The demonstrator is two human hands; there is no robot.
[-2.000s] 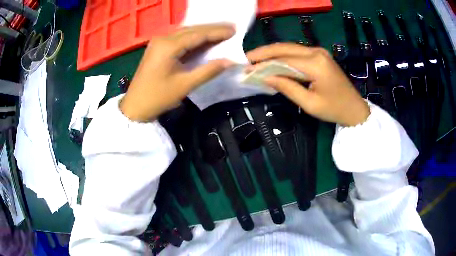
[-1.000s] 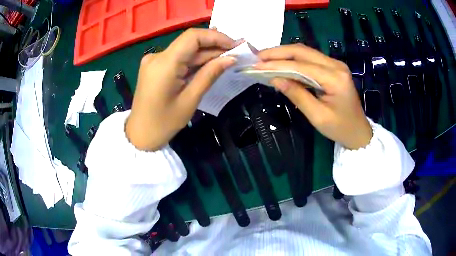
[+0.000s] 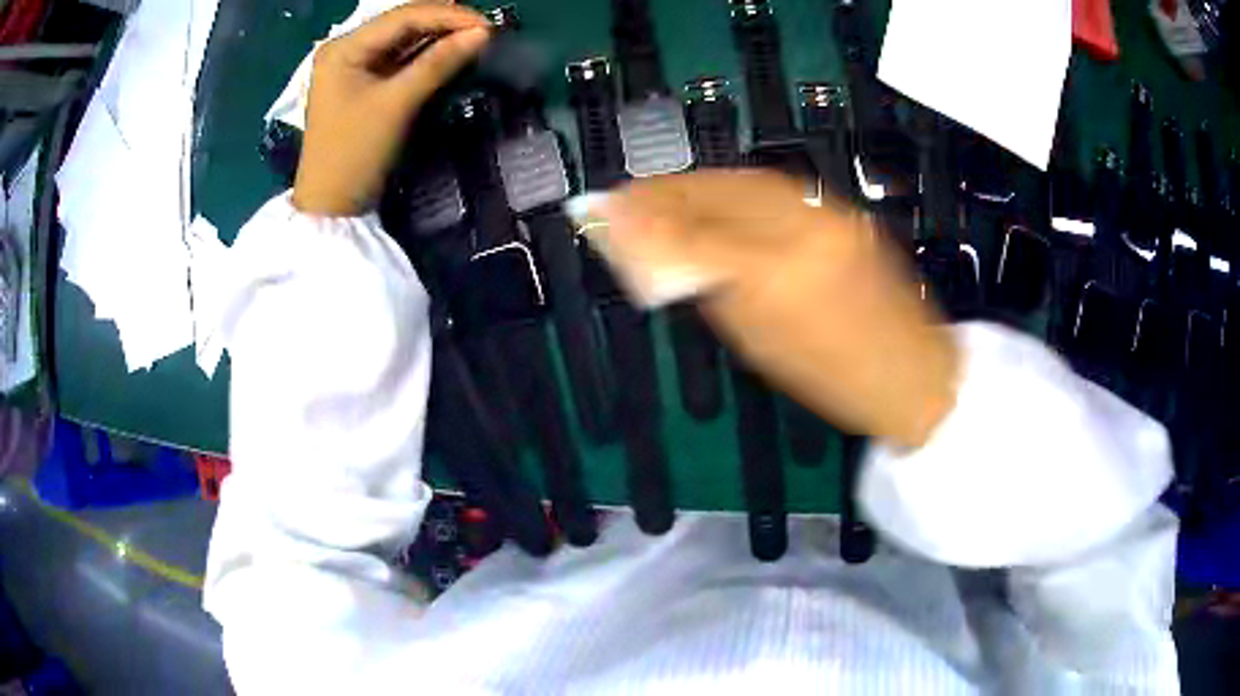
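My left hand (image 3: pixel 367 102) is at the upper left with thumb and fingertips pinched on a small, blurred, greyish film label (image 3: pixel 515 60). My right hand (image 3: pixel 816 292) is motion-blurred over the middle of the watches and holds a white pad (image 3: pixel 666 282); it hides some watches. Below and right of my left hand, several watch screens are matte grey with printed lines, such as this labelled watch (image 3: pixel 656 137) and another labelled watch (image 3: pixel 532 171). A bare glossy black watch (image 3: pixel 505 282) lies below them, straps laid out lengthwise.
A white label sheet (image 3: pixel 982 68) lies over watches at the upper right. More watches (image 3: pixel 1108 313) stand in rows at the right. White backing scraps (image 3: pixel 136 204) are piled at the left. A corner of red tray (image 3: pixel 1095 25) shows at the top right. Blue bins are below the bench's left edge.
My hands have parted: the left moved up and left with a film, the right came down over the watches with the pad. The sheet now lies on the watches. The view has shifted left.
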